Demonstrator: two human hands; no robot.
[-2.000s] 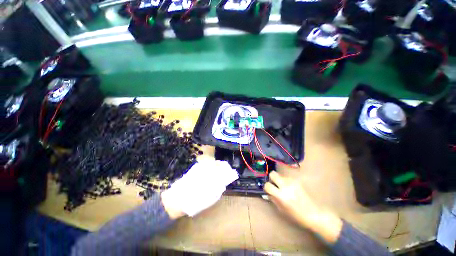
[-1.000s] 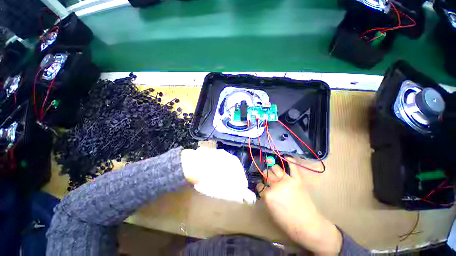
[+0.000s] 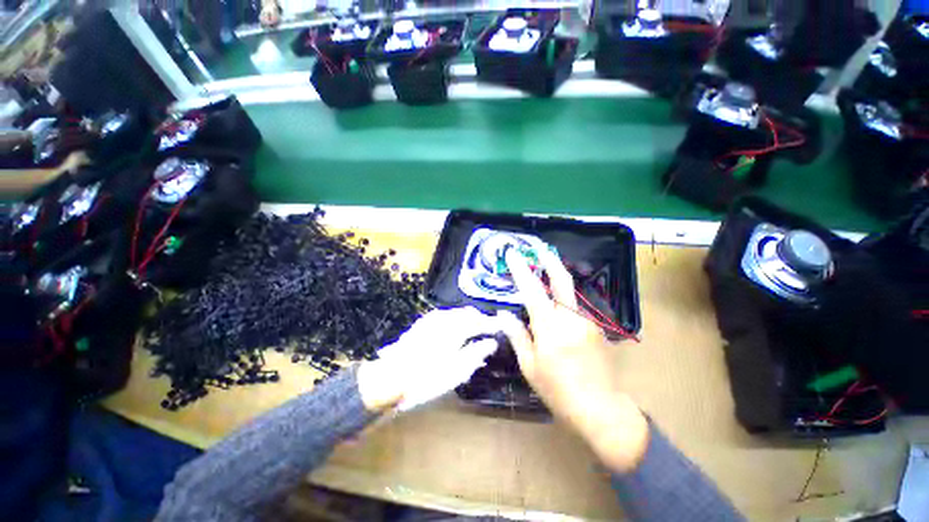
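Observation:
The front cabinet half [image 3: 616,267], a shallow black tray, lies against the belt edge with the silver speaker driver [image 3: 479,267] in it. My right hand [image 3: 565,352] reaches over the tray, its fingertips at the green circuit board [image 3: 548,252] on the driver, which they partly cover. Red wires [image 3: 608,324] run from there to the tray's near right corner. My gloved left hand [image 3: 433,352] is over the rear shell [image 3: 504,393], fingers curled at a small dark part [image 3: 499,338], beside my right thumb. The shell's inside is mostly hidden.
A pile of small black plastic fittings [image 3: 285,296] lies left of the work. Opened speaker units stand at the left [image 3: 194,219], at the right [image 3: 749,336] and on the green belt [image 3: 407,133]. Another person's arm [image 3: 41,178] shows at the far left.
My right hand has moved from the rear shell up onto the circuit board and driver. My left hand's fingers have moved up to the dark part. The camera view has shifted.

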